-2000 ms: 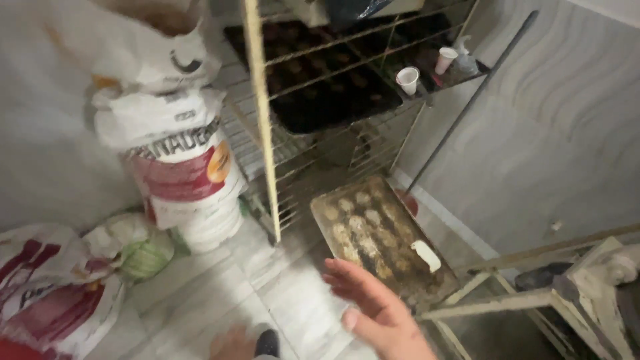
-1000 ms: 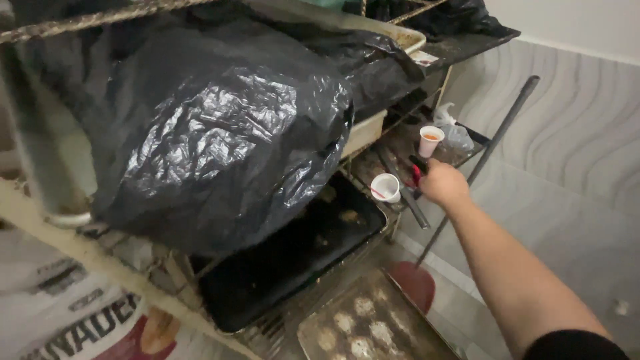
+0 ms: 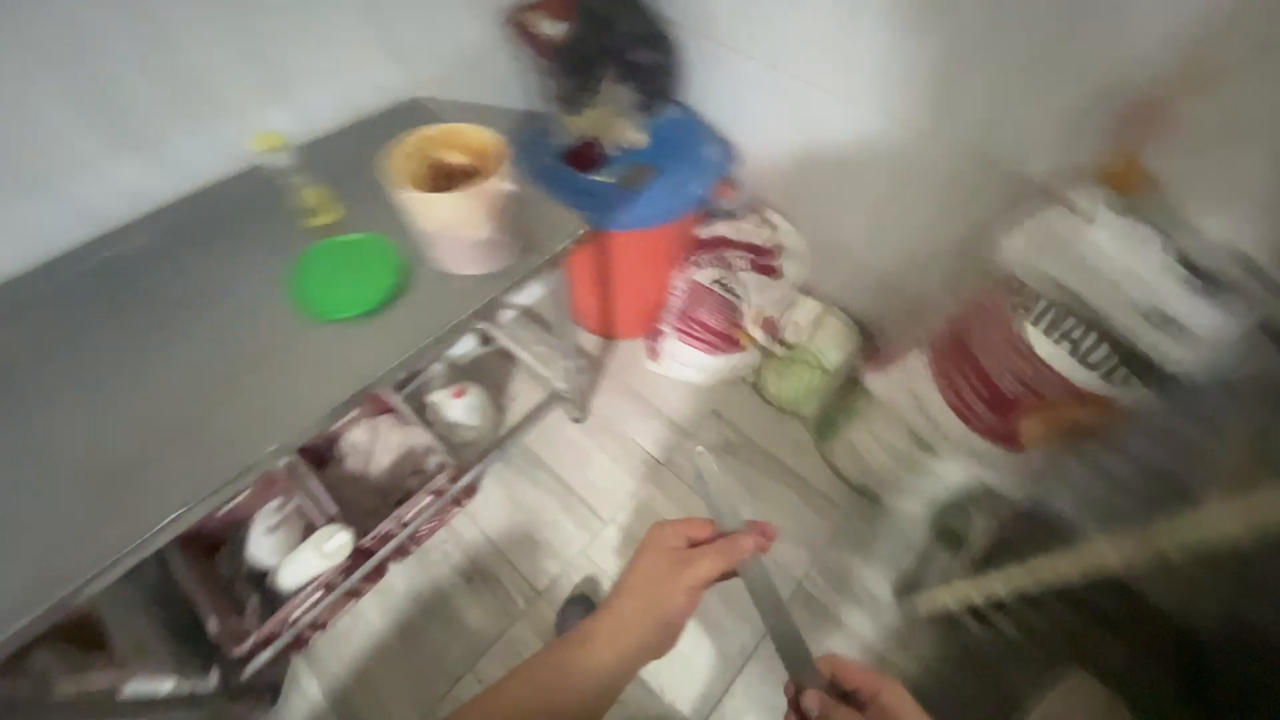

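Observation:
A long metal blade, apparently a knife [image 3: 768, 600], slants across the lower middle of the head view, its tip pointing up and left. My left hand [image 3: 680, 575] pinches the blade part way along between thumb and fingers. At the bottom edge my right hand [image 3: 850, 690] is closed around the lower end, whose handle is mostly hidden by the fingers and the frame edge. The tiled floor [image 3: 560, 500] lies beneath both hands. Motion blur softens the whole view.
On the grey worktop [image 3: 150, 350] at left stand a cream bucket [image 3: 455, 200], a green lid [image 3: 348, 277] and a small bottle [image 3: 310, 195]. Crates [image 3: 380, 450] sit below. Beyond are a red bin [image 3: 625, 275] with a blue rim, sacks [image 3: 725, 300] and a large flour sack [image 3: 1050, 350].
The view has swung from the tray rack to the worktop. My right hand was at the rack shelf by the cups; now both hands are on the knife.

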